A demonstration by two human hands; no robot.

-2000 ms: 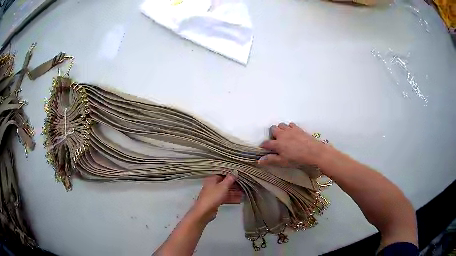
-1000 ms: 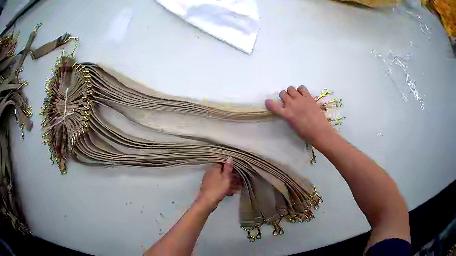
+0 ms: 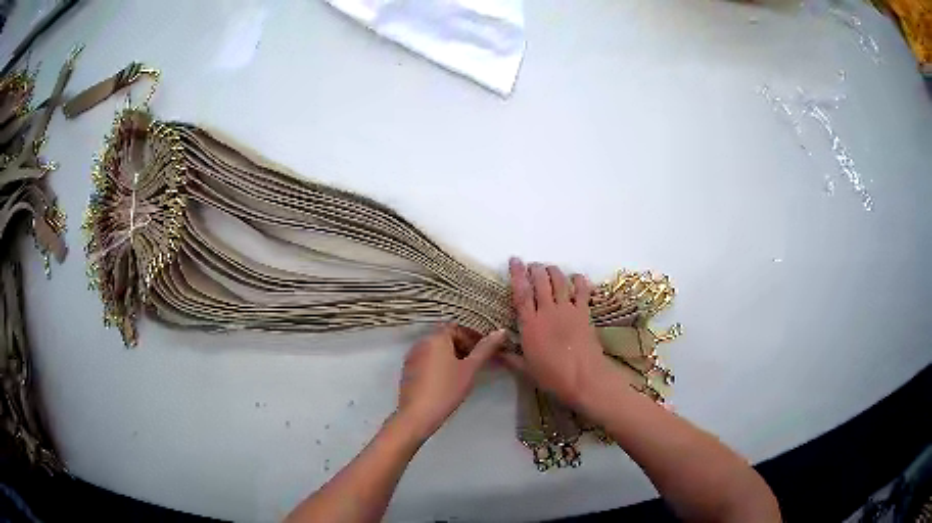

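A strap bundle (image 3: 307, 296) of khaki webbing straps lies across the table. Its left end is a rounded fan with gold metal pieces and a whitish tie string (image 3: 134, 220) over it. Its right end spreads into hooks (image 3: 644, 291). My left hand (image 3: 445, 373) grips the lower edge of the straps, thumb on top, right of the middle. My right hand (image 3: 557, 327) lies over the straps just beside it, fingers closed around the gathered straps. The straps under my right palm are hidden.
A tangled strap heap (image 3: 15, 306) runs down the far left edge. A single loose strap piece (image 3: 102, 94) lies by it. A white cloth or bag (image 3: 460, 41) lies at the top. Clear plastic scraps (image 3: 833, 143) lie at the right. A yellow-orange piece (image 3: 913, 26) shows top right.
My right hand has brought the upper group of straps down and left against the lower group, closing the gap at their right part. My left hand has stayed at the lower edge.
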